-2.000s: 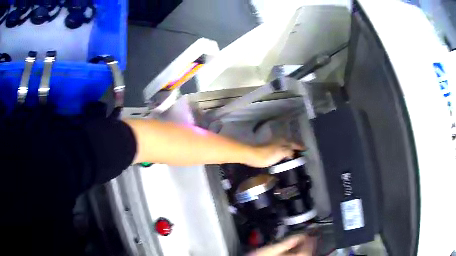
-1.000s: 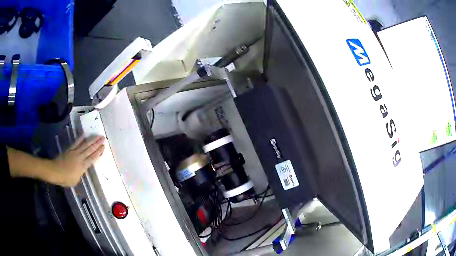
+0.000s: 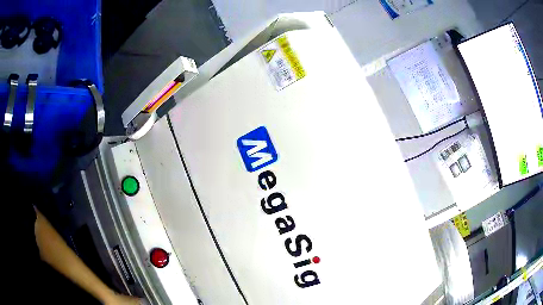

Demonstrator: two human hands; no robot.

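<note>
The white chamber lid (image 3: 238,196) with the "MegaSig" lettering is down and covers the chamber's inside. The front strip carries a green button (image 3: 130,185) and a red button (image 3: 159,257). A bare forearm, which looks like my left, runs down from the left. My left hand (image 3: 125,299) is mostly cut off by the bottom edge, below the red button, so its fingers and any contact are hidden. My right hand is out of the picture.
A blue bin (image 3: 74,44) holds black headphones (image 3: 46,34) at the upper left. Pale headphone bands (image 3: 30,102) hang at a blue bin's edge. A light bar (image 3: 159,97) stands at the chamber corner. Beyond the lid are paper sheets (image 3: 426,83) and a bright monitor (image 3: 506,101).
The lid has gone from raised to down, hiding the fixture. My left hand has moved from the upper front strip to the bottom edge, uncovering the green button. My right hand has left the picture.
</note>
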